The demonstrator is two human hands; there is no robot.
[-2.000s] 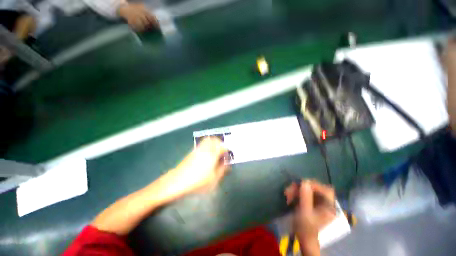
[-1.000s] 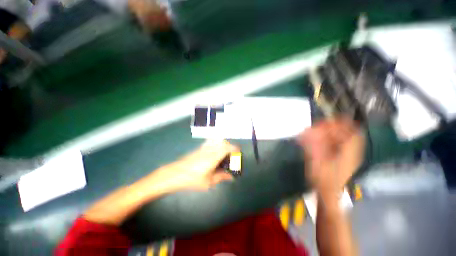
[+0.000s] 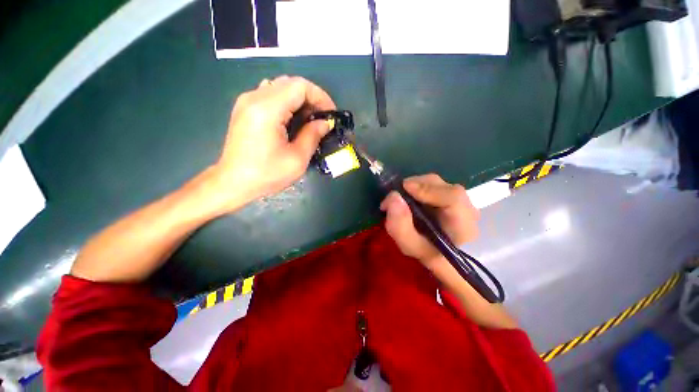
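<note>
My left hand (image 3: pixel 272 138) holds the small black device housing (image 3: pixel 322 162), open, above the green bench mat. A white pouch battery with yellow edges (image 3: pixel 341 161) shows in its near half. My right hand (image 3: pixel 431 218) grips the black handle of the soldering iron (image 3: pixel 437 230), its cord looping at the rear. The iron's metal barrel points up and left at the housing; whether the tip touches is too small to tell. Dark tweezers (image 3: pixel 379 84) lie partly on the white backing sheet (image 3: pixel 444 27), which has black rectangles at its left end.
The dark soldering station (image 3: pixel 567 15) stands at the upper right, with black cables (image 3: pixel 558 99) hanging over the bench edge. White paper (image 3: pixel 17 195) lies at the left. A pale rail (image 3: pixel 100 57) curves along the upper left. A person's dark clothing (image 3: pixel 665 149) shows at the right.
The view has tipped down towards the bench. My left hand has taken hold of the housing. My right hand now holds the soldering iron at it. The tweezers lie across the backing sheet's lower edge.
</note>
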